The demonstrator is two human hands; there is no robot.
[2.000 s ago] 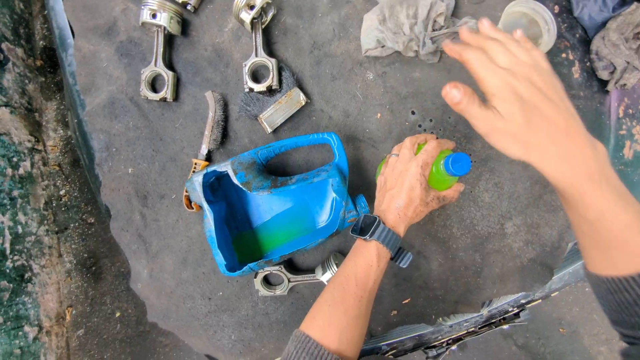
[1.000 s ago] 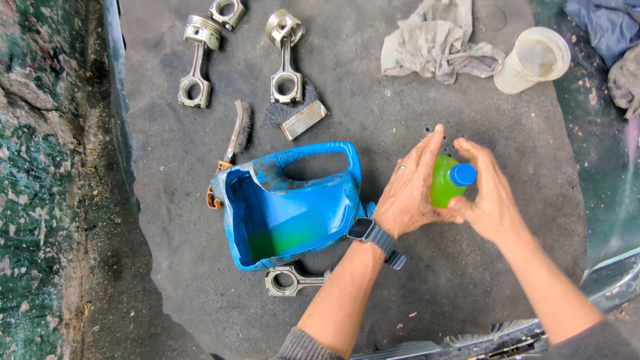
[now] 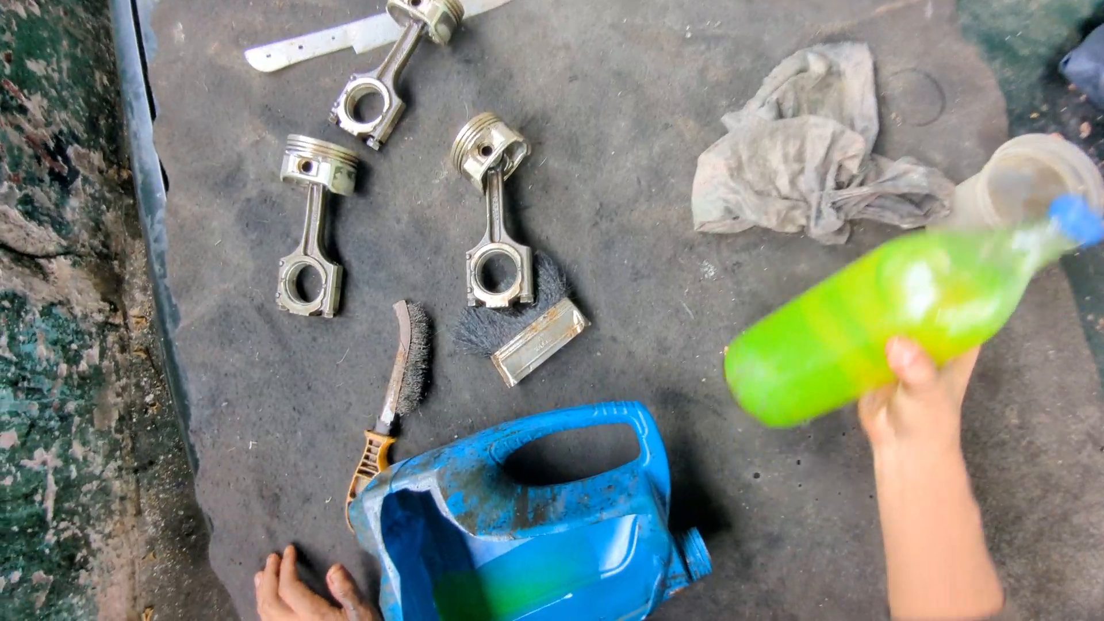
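My right hand (image 3: 923,384) grips a clear plastic bottle (image 3: 862,319) of bright green liquid, tilted with its blue cap (image 3: 1076,221) at the upper right. At the lower left edge, my left hand (image 3: 310,591) rests on the dark mat with fingers apart, partly out of view. Just right of it lies a blue plastic jug (image 3: 552,509) with its side cut away and green liquid inside. A wire brush (image 3: 405,371) with an orange handle lies behind the jug. One piston with connecting rod (image 3: 496,216) lies near a black-bristled brush (image 3: 539,341).
Two more pistons with connecting rods (image 3: 315,224) (image 3: 384,86) lie at the upper left, one over a flat metal strip (image 3: 323,45). A grey rag (image 3: 802,164) sits beside a translucent plastic cup (image 3: 1035,177). A peeling painted surface (image 3: 60,345) borders the left side.
My right hand has lifted the bottle and tilted it. My left hand has left the bottle and moved to the left of the jug. The view has shifted.
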